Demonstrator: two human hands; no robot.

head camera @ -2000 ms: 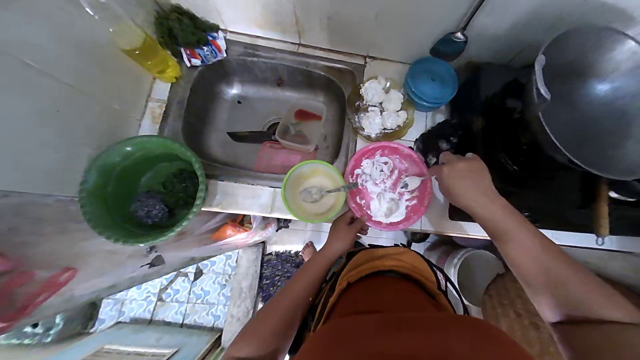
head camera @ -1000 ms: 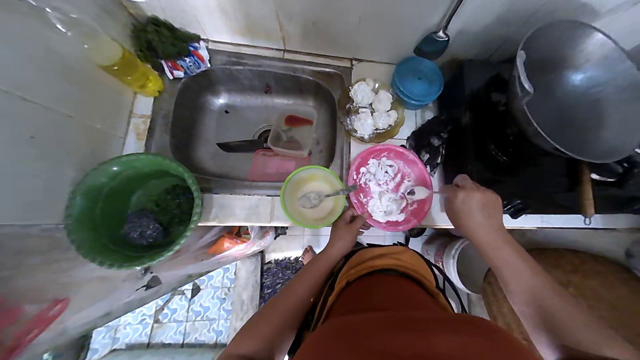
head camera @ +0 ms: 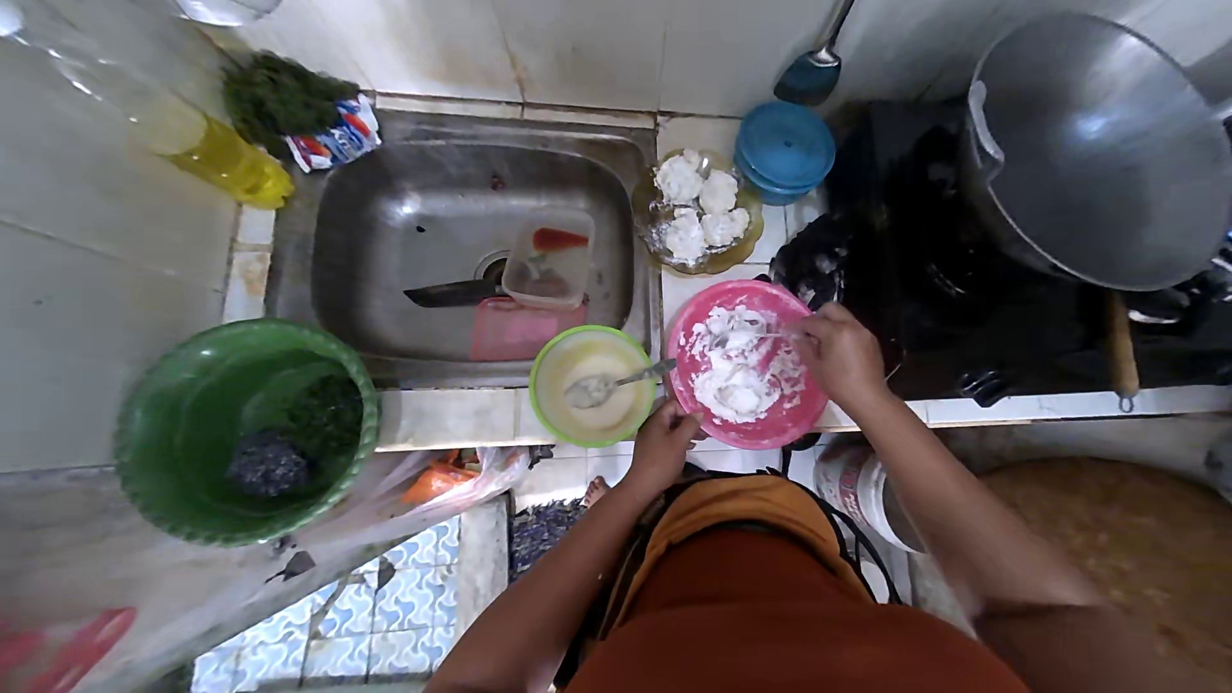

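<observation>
My left hand (head camera: 666, 443) grips the lower left rim of a pink plastic bowl (head camera: 688, 318), which holds white flour-like powder (head camera: 736, 375) with a lump in it. My right hand (head camera: 839, 356) is closed on the handle of a spoon (head camera: 760, 334), whose end is in the powder. Just left of the pink bowl is a green-rimmed bowl (head camera: 542, 404) of pale batter, with a metal spoon (head camera: 592, 391) resting in it and its handle reaching the pink bowl. Behind them, a glass dish (head camera: 750, 250) holds several white-coated pieces (head camera: 680, 179).
A steel sink (head camera: 375, 241) holds a knife (head camera: 452, 293), a clear container (head camera: 587, 260) and a pink board (head camera: 496, 332). A green basin (head camera: 159, 433) is at left. Blue lidded containers (head camera: 784, 144) stand behind. At right, a large wok (head camera: 1097, 154) sits on a black stove (head camera: 905, 346).
My right hand has shifted inward over the pink bowl's right side, and the spoon has moved from the bowl's right part up into the powder. My left hand stays at the rim.
</observation>
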